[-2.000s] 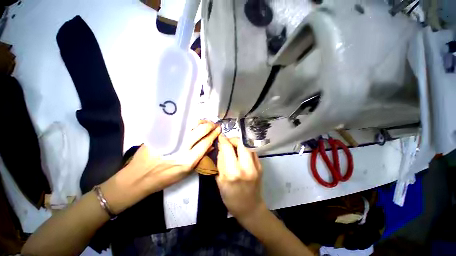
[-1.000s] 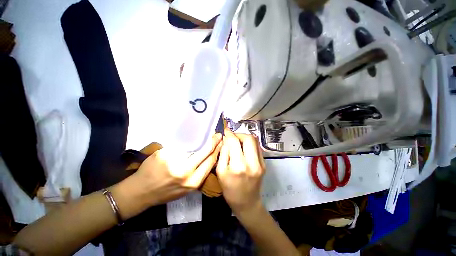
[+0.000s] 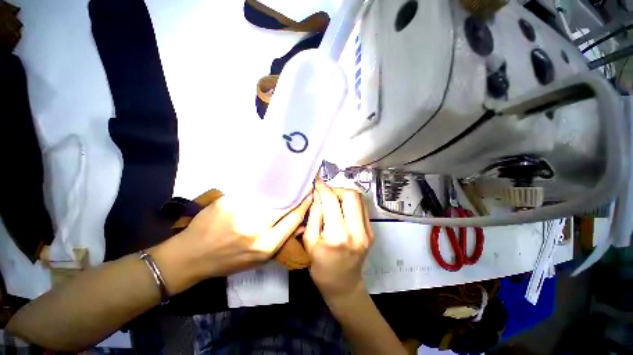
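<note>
My left hand (image 3: 239, 232) and my right hand (image 3: 338, 232) meet fingertip to fingertip at the needle area of the sewing machine (image 3: 416, 90). Both pinch the edge of a garment piece (image 3: 294, 254), whose brown part shows below and between the hands. The metal presser foot (image 3: 330, 170) is just beyond my fingertips; the needle cannot be made out. The translucent lamp (image 3: 295, 132) with a power symbol hides part of the work and the tips of my left fingers. Joined dark and brown pieces (image 3: 267, 90) lie curled behind the lamp.
Long black pieces (image 3: 142, 132) lie on the white table at left. A beige tag (image 3: 68, 257) with white string is beside them. Red-handled scissors (image 3: 456, 248) lie right of the needle. White strips (image 3: 546, 260) hang at the right table edge. A dark and brown bundle (image 3: 454, 312) is below the edge.
The view has shifted, so the machine and lamp appear further right. More of the joined pieces shows behind the lamp. Both hands keep their pinch near the foot.
</note>
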